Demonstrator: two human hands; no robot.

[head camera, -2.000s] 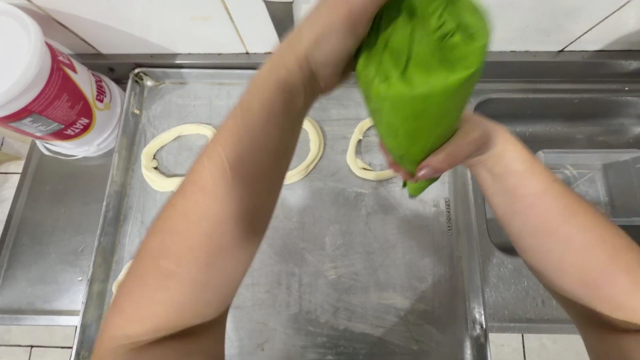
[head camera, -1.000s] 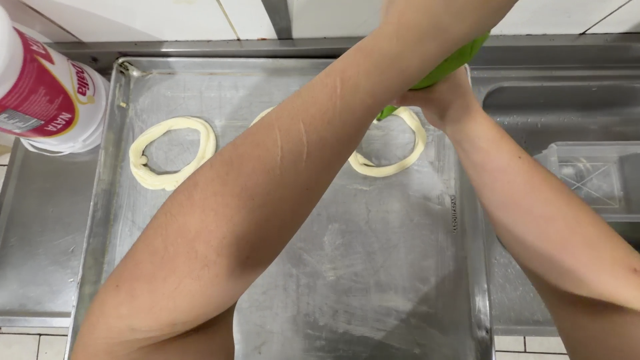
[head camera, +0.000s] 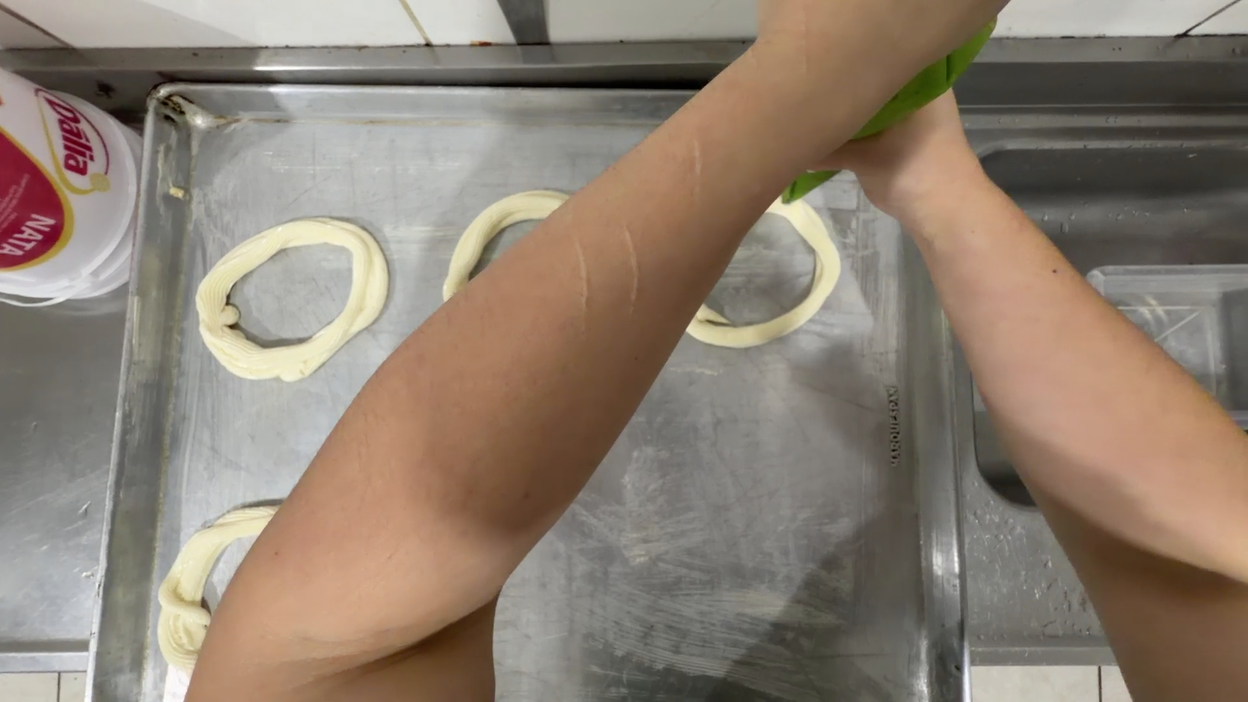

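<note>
A green piping bag is at the top right, largely hidden by my hands and forearm. My left hand is on its upper part, cut off by the frame's top edge. My right hand grips its lower part, and the tip meets a ring of pale dough at the back right of a metal baking tray. A second piped ring lies whole at the back left. Between them, another ring is partly covered by my left forearm, as is a ring at the front left.
A white and red plastic tub stands left of the tray on the steel counter. To the right is a sink basin with a clear plastic container in it. A tiled wall runs behind the tray.
The ring at the back right, an open arc partly hidden two seconds ago, now shows more of its loop. Both hands and the green bag have moved up and away, toward the frame's top edge.
</note>
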